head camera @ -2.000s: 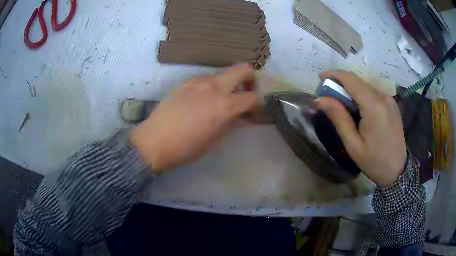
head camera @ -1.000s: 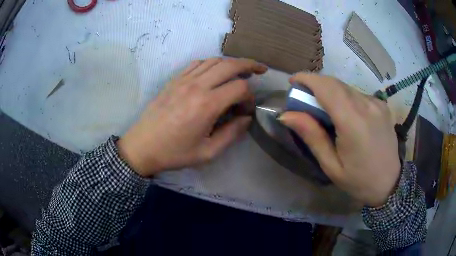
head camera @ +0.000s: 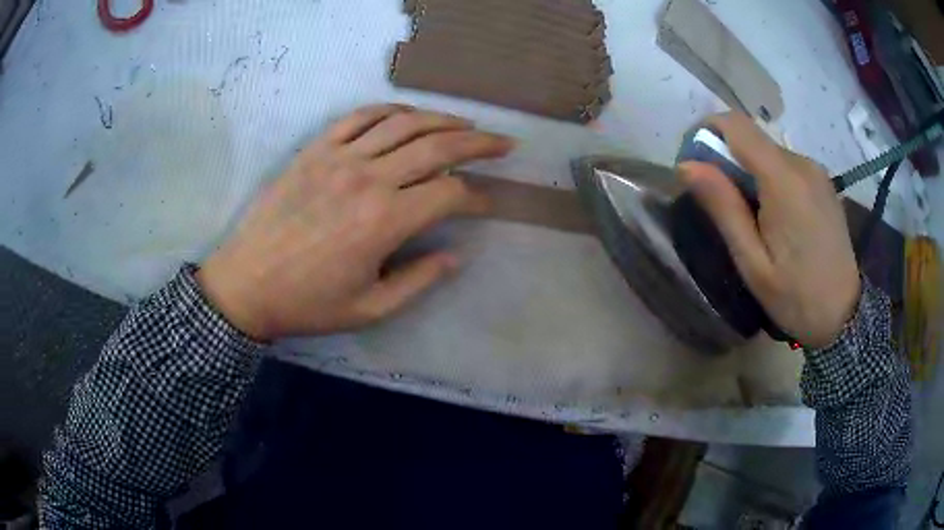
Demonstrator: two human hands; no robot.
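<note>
A narrow brown folded strip [head camera: 533,203] lies flat on the white cloth-covered table [head camera: 342,57]. Its left part is hidden under my left hand [head camera: 347,223], which rests on it palm down with the fingers spread. My right hand [head camera: 787,228] is closed around the handle of the iron [head camera: 662,254]. The iron's pointed tip is at the strip's right part, and its body covers the strip's right end. I cannot tell whether a template lies under or inside the strip.
A pile of brown folded strips [head camera: 507,52] lies at top centre. A stack of beige-grey blanks [head camera: 719,52] lies at the upper right. A red scissor loop [head camera: 125,12] shows at upper left. The green hose [head camera: 890,157] runs right. Yellow material [head camera: 920,300] is at the right edge.
The iron has moved right, away from my left hand, uncovering the brown strip's middle. My left hand has shifted slightly left and its fingers have flattened. The camera view has shifted too.
</note>
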